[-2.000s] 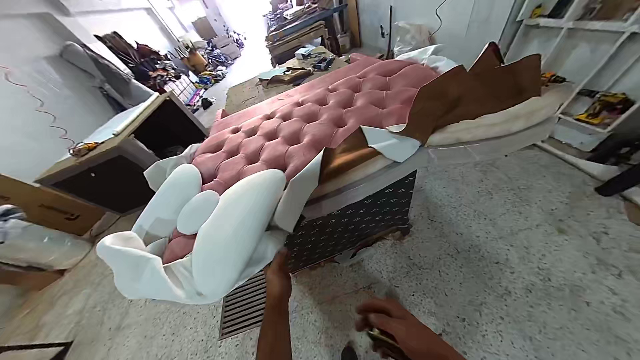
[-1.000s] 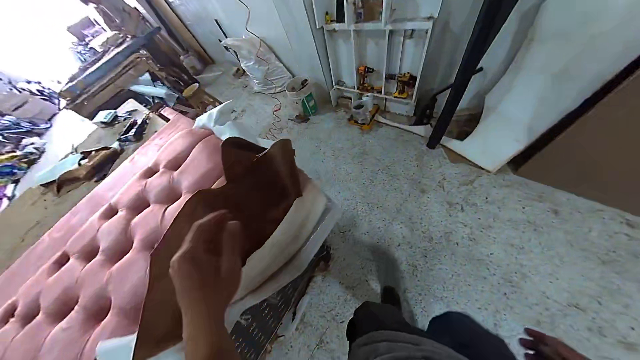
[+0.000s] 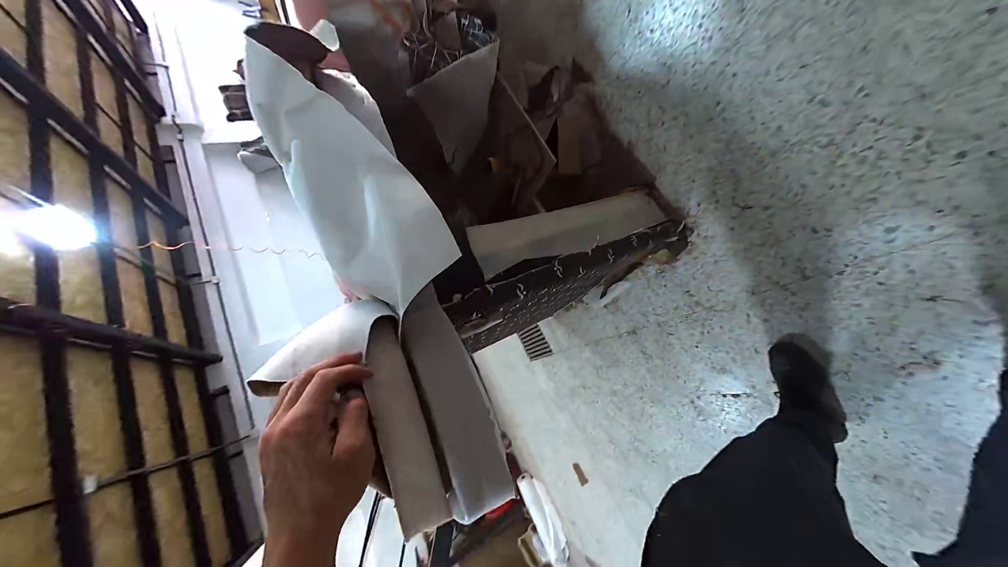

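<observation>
My left hand (image 3: pixel 319 441) is at the lower left, its fingers curled at the edge of a folded padded panel (image 3: pixel 405 433) with a pale backing. Whether it grips the edge or only rests on it is hard to tell. Beside that panel runs a grey-white strip (image 3: pixel 465 417). Above the hand a loose white sheet (image 3: pixel 354 189) rises, with a bit of brown material (image 3: pixel 287 43) at its top. My right hand is out of view.
A black patterned fabric side (image 3: pixel 543 295) belongs to an open box-like base holding scraps (image 3: pixel 579 134). A floor grate (image 3: pixel 535 342) lies beyond it. My shoe (image 3: pixel 803 370) is on the speckled floor (image 3: pixel 669 354) at right. Dark roof beams (image 3: pixel 94 331) cross the left side.
The view has turned strongly. My left hand, over the brown material a second ago, is now at the panel's edge. My right hand has left the view.
</observation>
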